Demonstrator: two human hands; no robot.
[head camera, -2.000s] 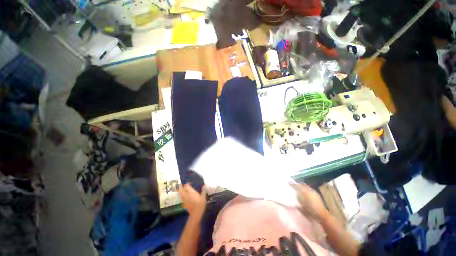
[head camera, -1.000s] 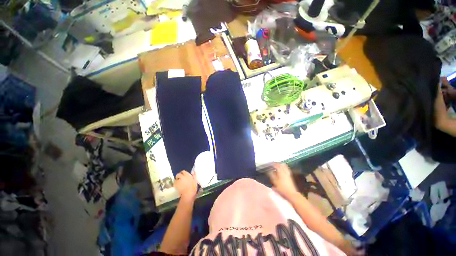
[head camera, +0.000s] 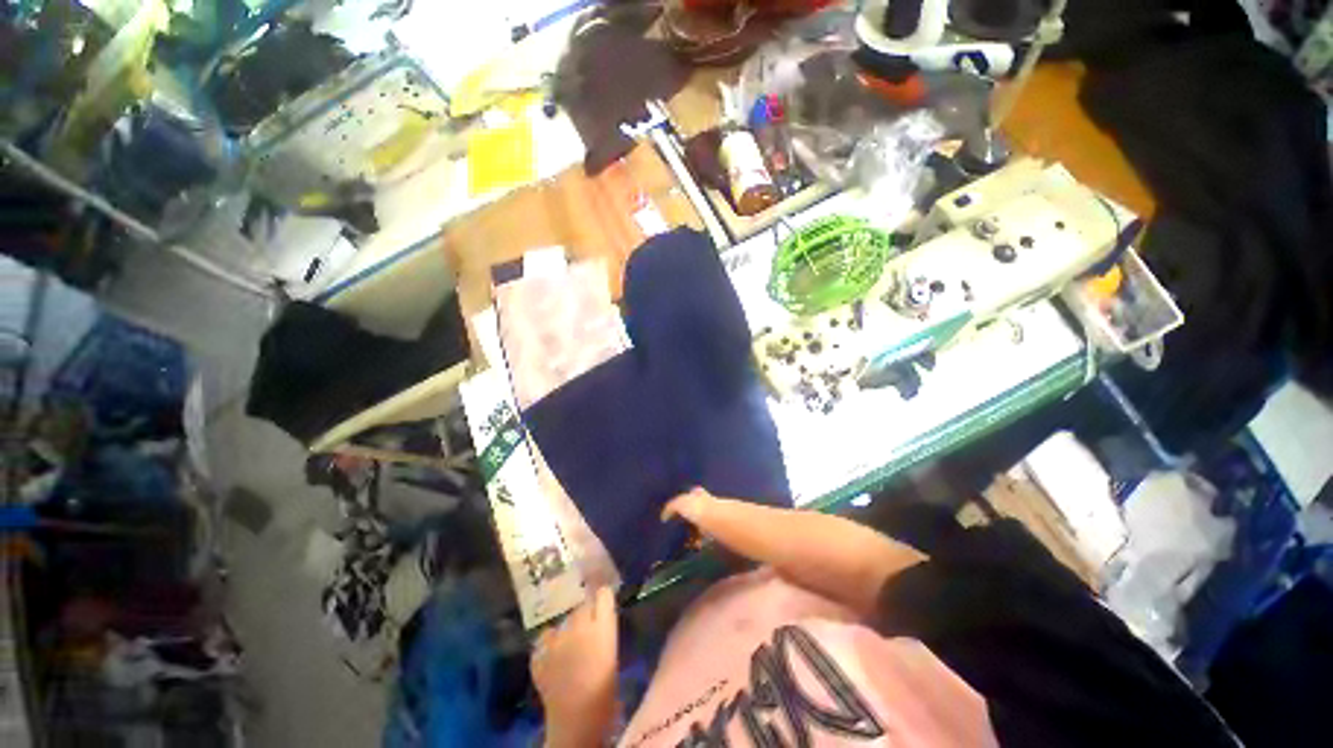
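A navy cut piece (head camera: 607, 453) lies slanted on the table, its near part drawn right against a second navy piece (head camera: 687, 307). A pale pink patterned piece (head camera: 563, 329) shows from under its far end and along its left side. My right hand (head camera: 716, 519) grips the near part of the slanted navy piece, with the fingertips partly hidden by cloth. My left hand (head camera: 578, 658) is at the near end of the pink piece, at the table's front edge. Whether it pinches the cloth cannot be made out.
A sewing machine (head camera: 950, 292) with a green wire guard (head camera: 829, 263) stands at the right. A printed white board (head camera: 512, 482) lies under the pieces at left. Brown cardboard (head camera: 483, 234) and a tray with a brown bottle (head camera: 749, 176) are at the far side.
The left navy piece has been pulled right and towards me, uncovering pink patterned cloth. My right hand has moved left onto it. The white piece near my left hand is no longer visible.
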